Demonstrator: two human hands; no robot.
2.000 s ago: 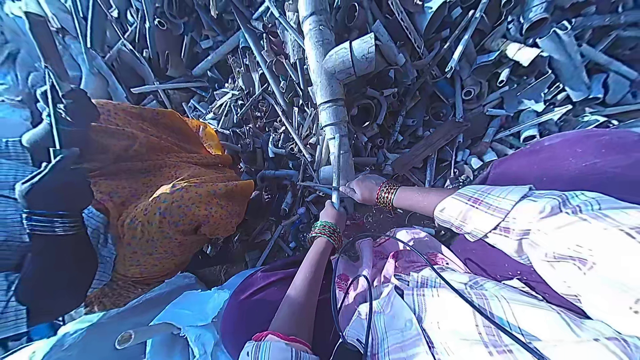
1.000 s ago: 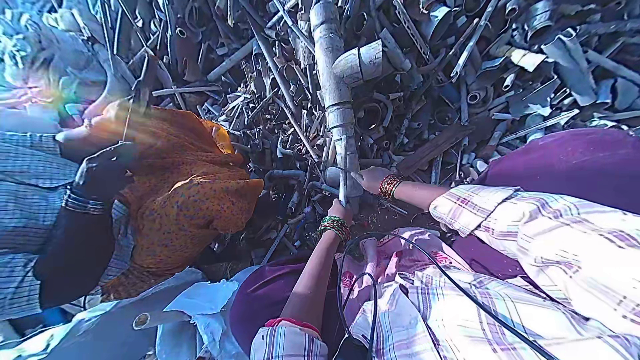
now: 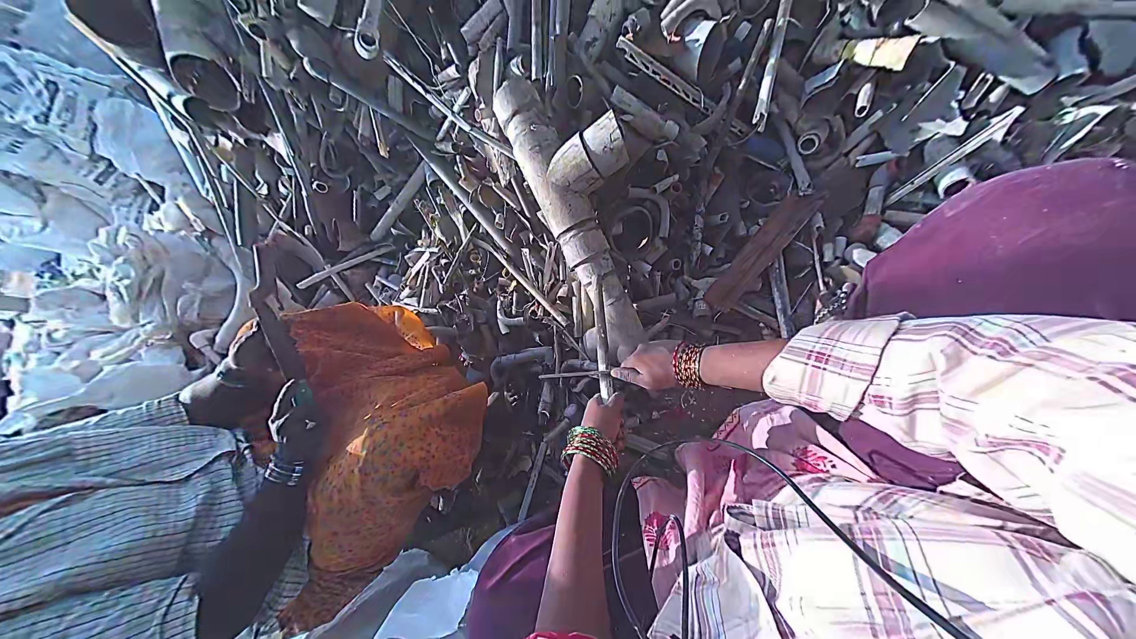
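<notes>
My left hand (image 3: 603, 419), with green and red bangles, is closed around the lower end of a thin pale pipe piece (image 3: 603, 333) that points up and away from me. My right hand (image 3: 648, 366) is beside it, its fingers closed on a thin tool or blade (image 3: 572, 374) that lies across the thin piece; its exact kind is unclear. Just beyond both hands, a thick pale plastic pipe with a branch fitting (image 3: 568, 204) lies on the scrap pile, its near end close to my right hand.
A co-worker in orange cloth (image 3: 390, 426) sits at the left, one hand (image 3: 297, 422) holding a long dark blade (image 3: 275, 333). Heaped scrap pipes (image 3: 355, 222) spread ahead, with a wooden piece (image 3: 763, 248) among them. A black cable (image 3: 825, 524) crosses my lap.
The co-worker's hands and blade have shifted. My hands remain together near the end of the thick pipe. The view has turned somewhat.
</notes>
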